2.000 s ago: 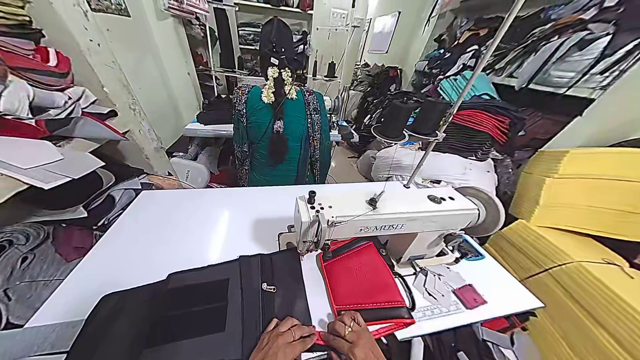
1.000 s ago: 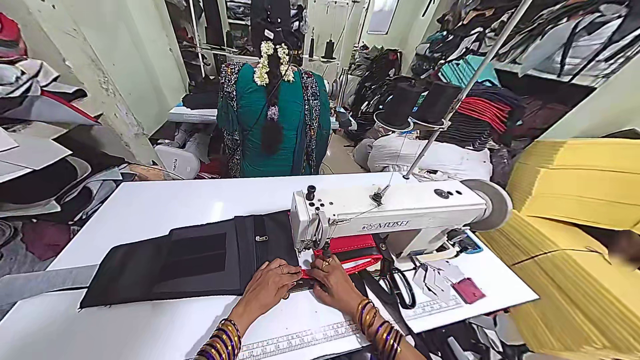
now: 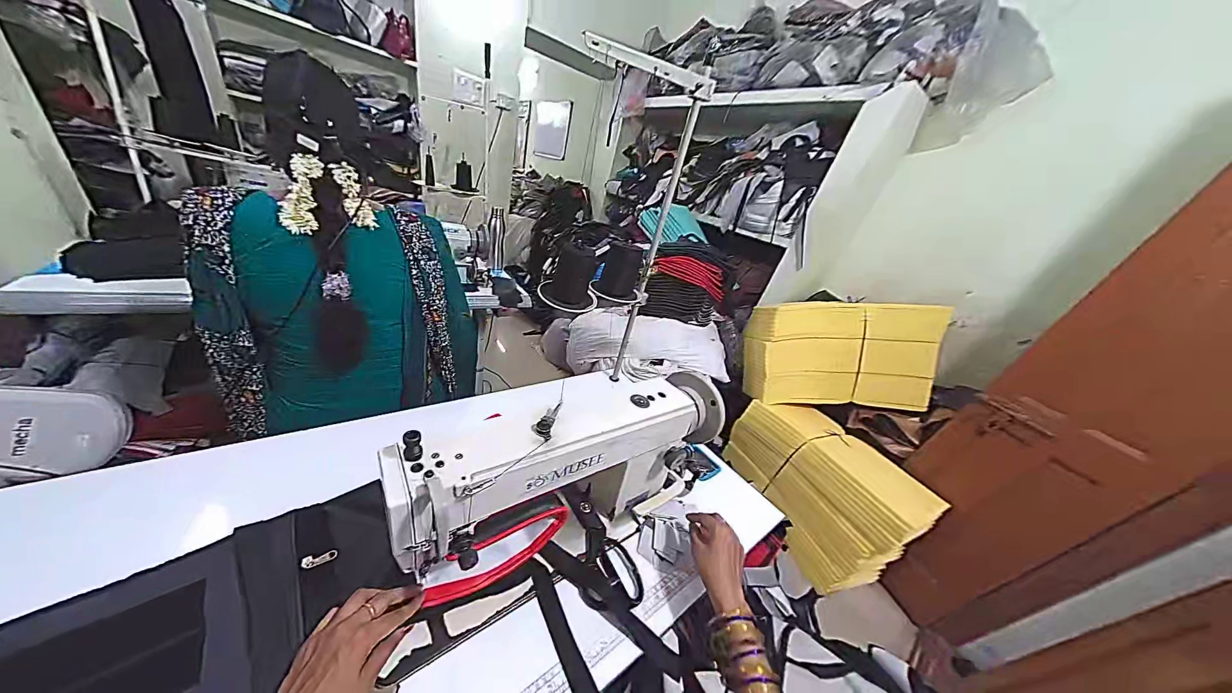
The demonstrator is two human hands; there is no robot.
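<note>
My left hand (image 3: 356, 640), a ring on one finger, holds the red-edged piece (image 3: 500, 573) beside the needle of a white sewing machine (image 3: 549, 462). The black fabric panel (image 3: 279, 558), with a zipper pull (image 3: 320, 558), spreads from under that hand to the left. At the right of the machine, my right hand (image 3: 714, 558) is at small grey pieces (image 3: 664, 537), its fingertips close to their edge; whether it grips one cannot be told. Black-handled scissors (image 3: 616, 568) and black straps (image 3: 563, 616) lie between the hands.
Two black thread cones (image 3: 575, 274) stand behind the machine. Bundled yellow sheets (image 3: 828, 491) are stacked at the right, near a brown door (image 3: 1088, 423). A person (image 3: 327, 298) with their back to me sits beyond the white table (image 3: 192, 491).
My right hand has left the red-edged piece by the needle and moved right to the small grey pieces. My left hand remains at the work. The view has turned right.
</note>
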